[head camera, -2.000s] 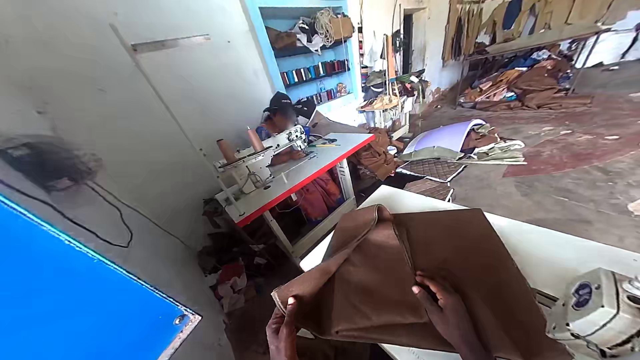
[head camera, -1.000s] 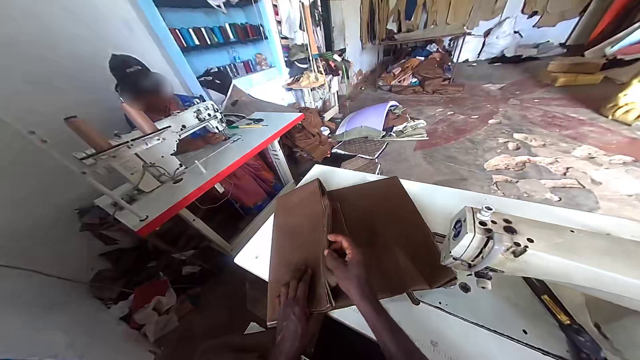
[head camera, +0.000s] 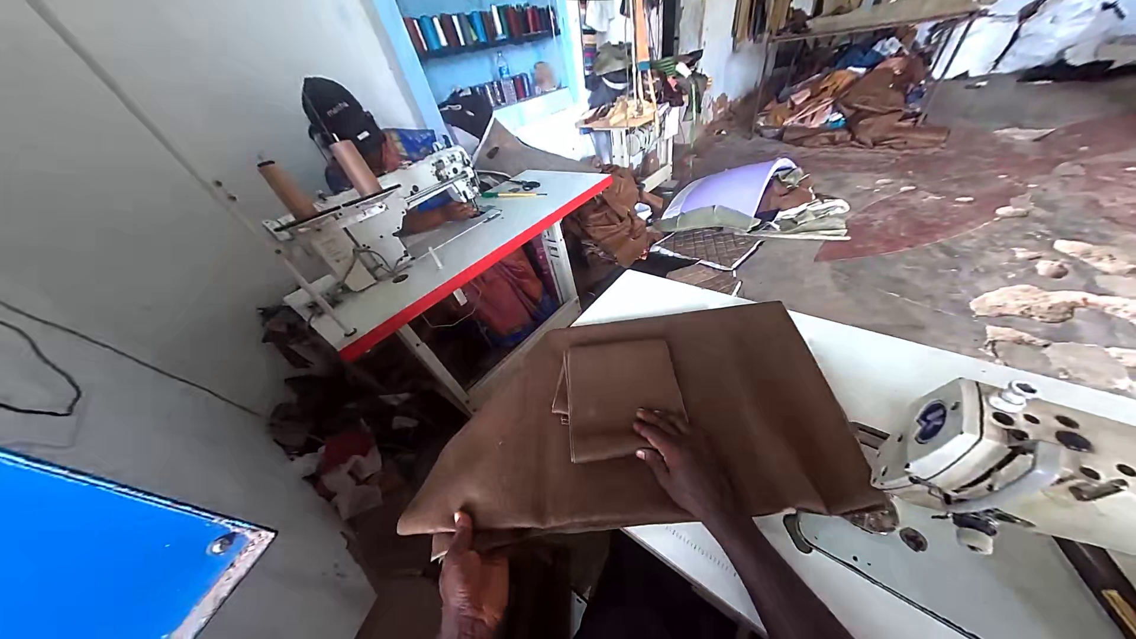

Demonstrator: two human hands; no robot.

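Observation:
A large folded piece of brown fabric [head camera: 754, 399] lies over the corner of the white sewing table [head camera: 852, 355], its left part hanging past the edge. On top of it rest small folded rectangular brown fabric pieces [head camera: 621, 390], slightly fanned at their left side. My right hand [head camera: 683, 461] lies on the lower right of these small pieces, fingers partly spread. With thumb on top, my left hand [head camera: 470, 568] grips the near left edge of the large fabric; its fingers are hidden beneath. The white sewing machine head [head camera: 985, 444] stands just right of the fabric.
At the left, a person in a dark cap [head camera: 342, 115] works at another sewing machine [head camera: 390, 213] on a red-edged table [head camera: 532, 195]. Cloth scraps [head camera: 346, 453] lie below. A blue panel [head camera: 106, 550] fills the lower left corner. Beyond, cloth piles [head camera: 870, 98] lie on the floor.
The large fabric, earlier folded upright under both hands, now lies spread wider, with the small folded pieces visible on top. My left hand has moved to its outer left edge.

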